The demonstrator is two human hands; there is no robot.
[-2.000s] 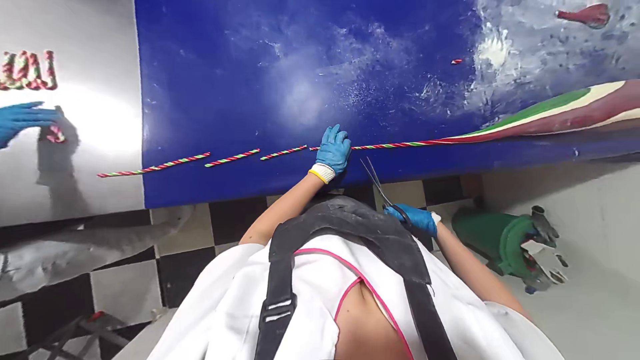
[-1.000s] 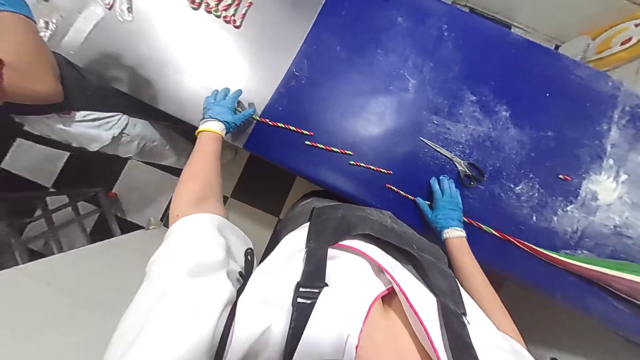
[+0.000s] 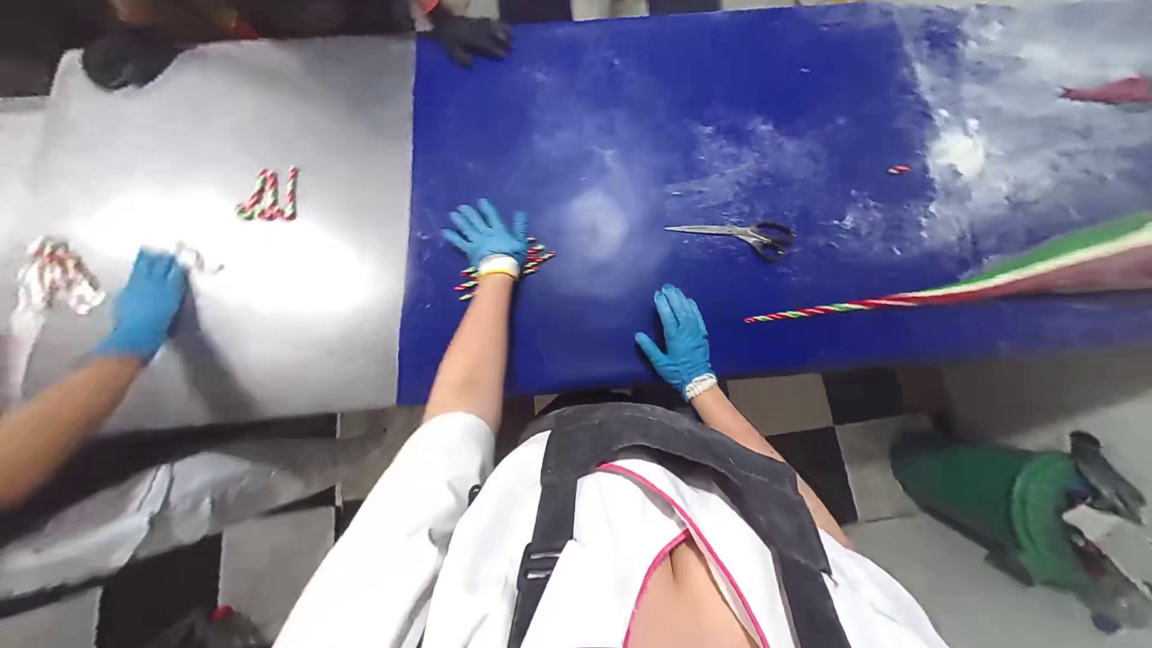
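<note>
My left hand (image 3: 489, 238), in a blue glove, lies flat with fingers spread over several cut twisted candy sticks (image 3: 538, 258) on the blue table surface. Their ends show on both sides of the palm and wrist. My right hand (image 3: 679, 340), also blue-gloved, rests near the front edge with nothing in it. Beyond it lie scissors (image 3: 740, 234) with dark handles, blades pointing left. To the right, a twisted red, green and white candy rope (image 3: 823, 310) widens into a thick striped candy mass (image 3: 1071, 265). A short candy piece (image 3: 899, 169) lies farther back.
On the metal table (image 3: 333, 117) at left lie hooked candy canes (image 3: 270, 193) and a pile of wrapped candy (image 3: 59, 274). A co-worker's blue-gloved hand (image 3: 148, 301) is there. Another person's black-gloved hand (image 3: 471, 38) touches the far edge. A reddish piece (image 3: 1111, 92) lies far right.
The candy sticks, earlier spread in a line, are now gathered under my left hand. My right hand has come off the candy rope. The scissors, in my right hand at first, lie on the table.
</note>
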